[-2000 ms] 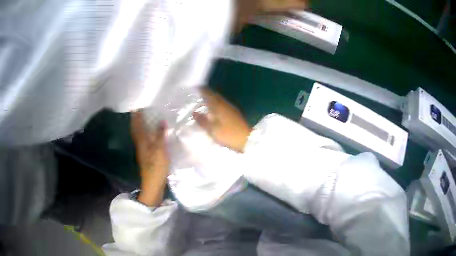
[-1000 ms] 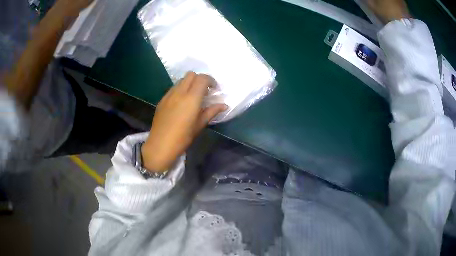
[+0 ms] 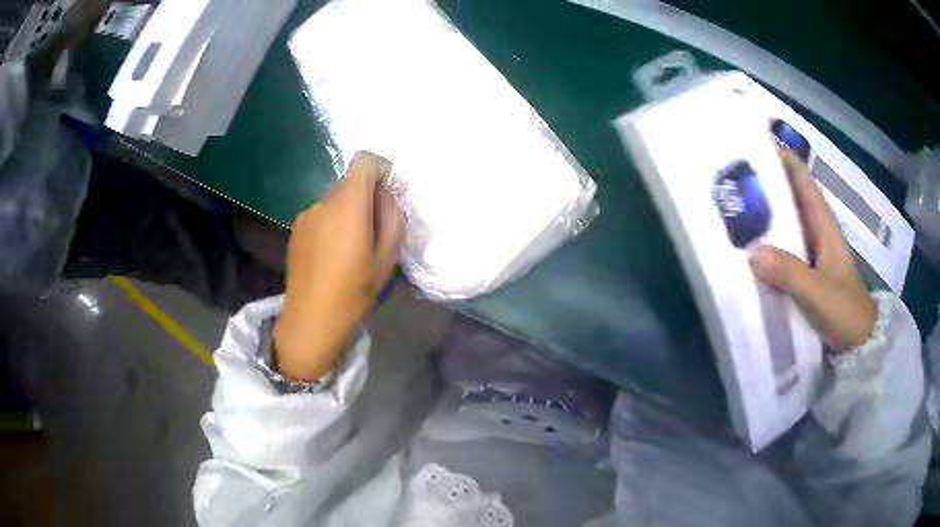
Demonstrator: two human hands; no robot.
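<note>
My right hand (image 3: 825, 257) grips a white smartwatch retail box (image 3: 711, 247) around its side. The box is tilted above the bench, its dark blue watch face and hang tab (image 3: 668, 72) showing. A stack of clear poly bags (image 3: 454, 144), glaring white with crinkled edges, lies on the green bench. My left hand (image 3: 345, 268) is at the stack's near left edge, with its fingertips on the edge. Whether it pinches a bag cannot be told.
Another watch box (image 3: 861, 206) lies behind the held one. A nested pile of white folded card (image 3: 196, 72) is at the upper left. A pale rail (image 3: 711, 41) curves across the green bench (image 3: 557, 299). The floor with a yellow line (image 3: 165, 319) shows at lower left.
My right hand has come back from the far rail and now holds a watch box close. My left hand stays at the bag stack. The other person's arm at upper left has gone.
</note>
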